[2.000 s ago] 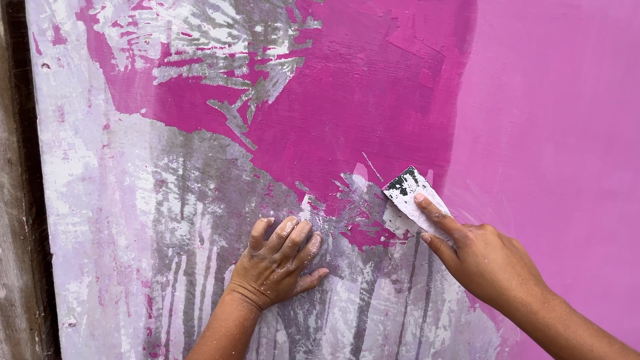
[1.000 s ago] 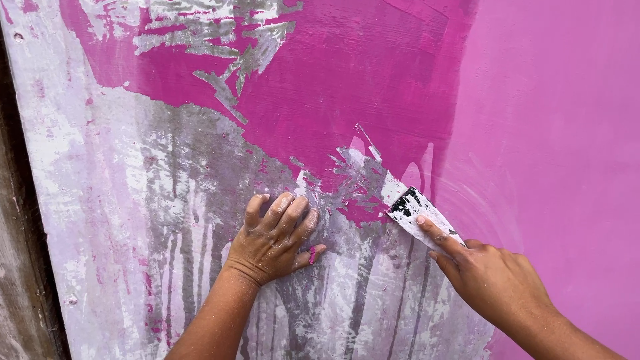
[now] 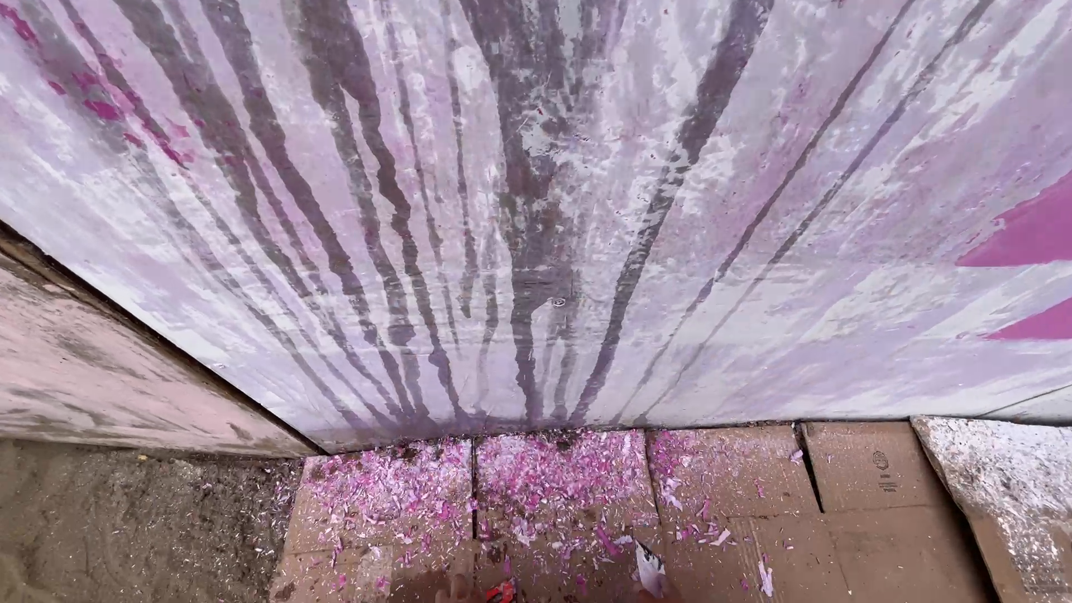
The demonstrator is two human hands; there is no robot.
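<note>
Both hands are low at the bottom edge of the head view, over the cardboard. Only some fingertips of my left hand (image 3: 453, 590) show; a small red object (image 3: 501, 592) lies just right of them, and whether they touch it I cannot tell. A sliver of my right hand (image 3: 657, 595) is visible at the base of a paint-smeared scraper blade (image 3: 649, 568), which points upward in its grip. Above them rises the painted panel (image 3: 435, 251), white and lilac with grey drip-shaped streaks and some magenta at the right.
Flattened cardboard (image 3: 737, 544) lies along the panel's foot, strewn with pink and white paint flakes (image 3: 561, 469). A speckled sheet (image 3: 1013, 494) is at the right. Bare ground (image 3: 126, 528) and a pinkish board (image 3: 109, 368) are at the left.
The view has swung down to the panel's foot and the cardboard. Both hands, earlier up at the magenta paint edge, are now low by the floor.
</note>
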